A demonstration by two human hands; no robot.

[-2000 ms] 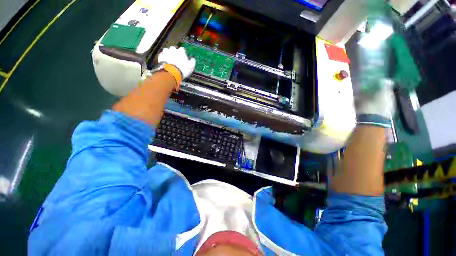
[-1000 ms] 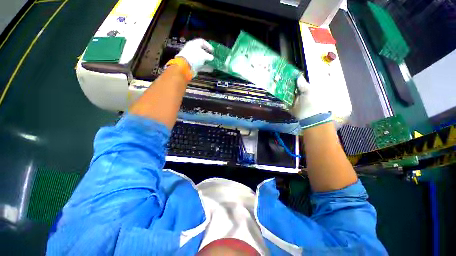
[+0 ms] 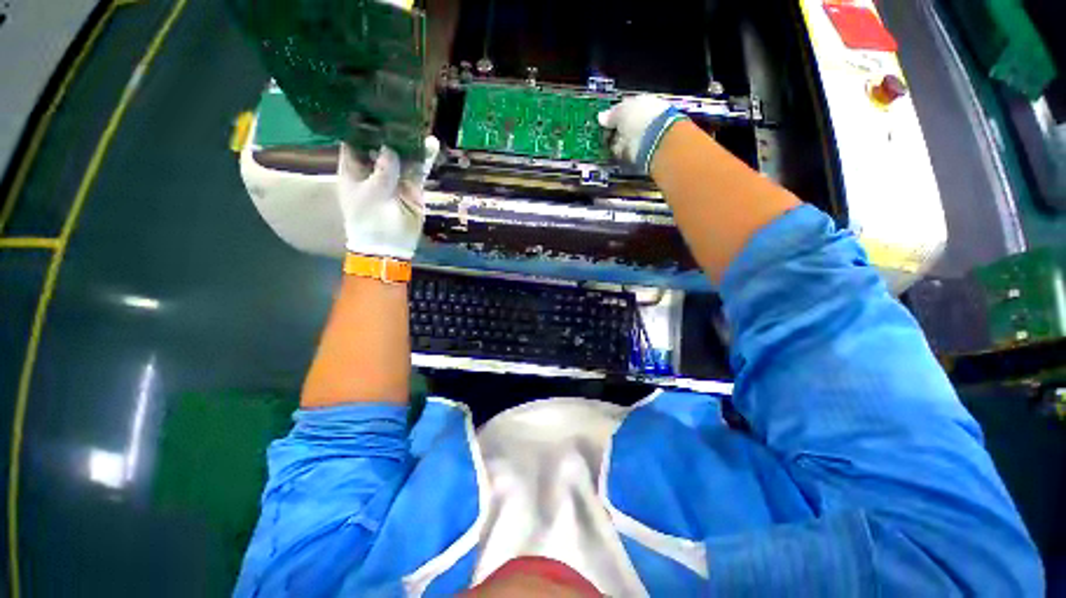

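My left hand (image 3: 383,196), in a white glove with an orange wrist band, holds a dark green circuit board (image 3: 339,70) by its lower edge, raised over the machine's left top corner. Another green circuit board (image 3: 532,123) lies flat between the silvery clamp rails (image 3: 514,169) in the machine opening. My right hand (image 3: 641,126), in a white glove with a blue-edged wrist band, touches this board's right end; its fingertips are bent there, and I cannot tell if they grip it.
A black keyboard (image 3: 520,324) sits on the pull-out tray below the machine. A red emergency stop button (image 3: 888,89) is on the machine's right top. More green boards (image 3: 1019,298) are at the right. A plain green rectangle (image 3: 286,123) lies partly hidden at the left corner.
My left hand has moved left and now holds a raised board. My right hand has moved to the board between the rails. The view has shifted.
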